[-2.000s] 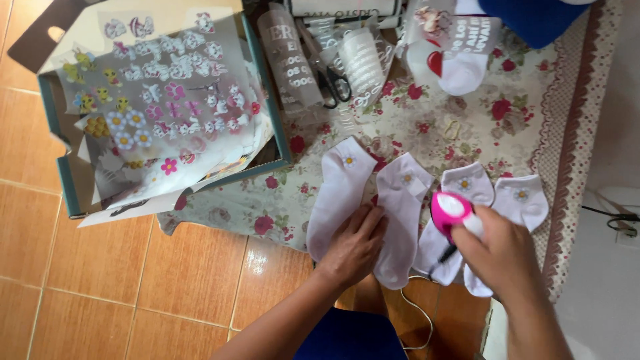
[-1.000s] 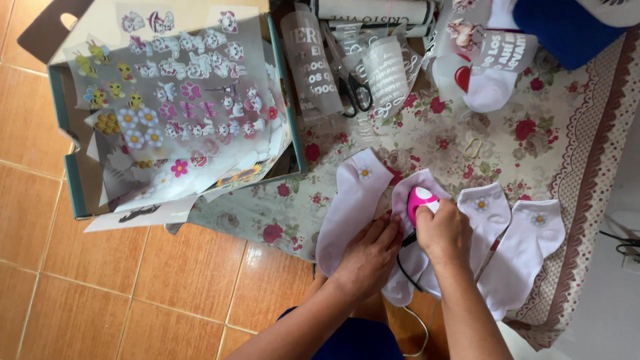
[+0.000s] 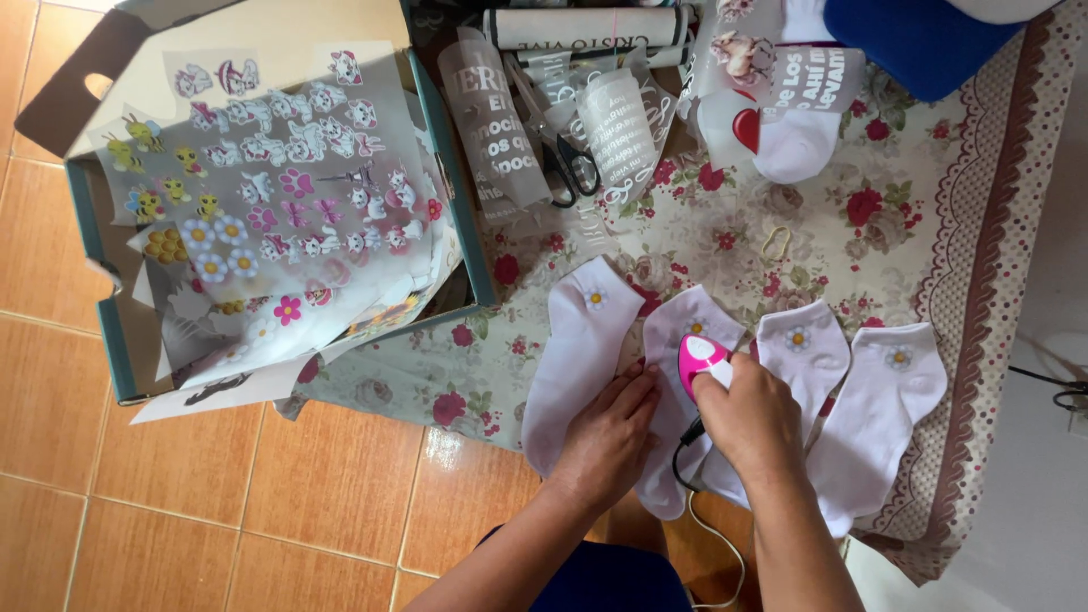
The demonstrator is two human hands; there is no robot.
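Observation:
Several white ankle socks lie in a row at the table's front edge, each with a daisy print near the cuff. My right hand (image 3: pixel 752 416) grips a small pink and white mini iron (image 3: pixel 699 361), held at the second sock (image 3: pixel 693 314) from the left, just below its daisy. My left hand (image 3: pixel 610 433) rests flat between that sock and the leftmost sock (image 3: pixel 582 340), its fingertips at their edges. To the right of the iron lie the third sock (image 3: pixel 807 340) and the rightmost sock (image 3: pixel 884 408). The iron's underside is hidden.
An open cardboard box (image 3: pixel 472 212) holding printed transfer sheets (image 3: pixel 289 170) stands at the left. Behind are black-handled scissors (image 3: pixel 571 170), rolled transfer films (image 3: pixel 616 127), a blue and white cap (image 3: pixel 926 42) and a loose rubber band (image 3: pixel 775 242). The iron's cord (image 3: pixel 680 463) hangs over the front edge.
The iron in my right hand has moved left, from the third sock to the second sock. My left hand stays beside the two left socks.

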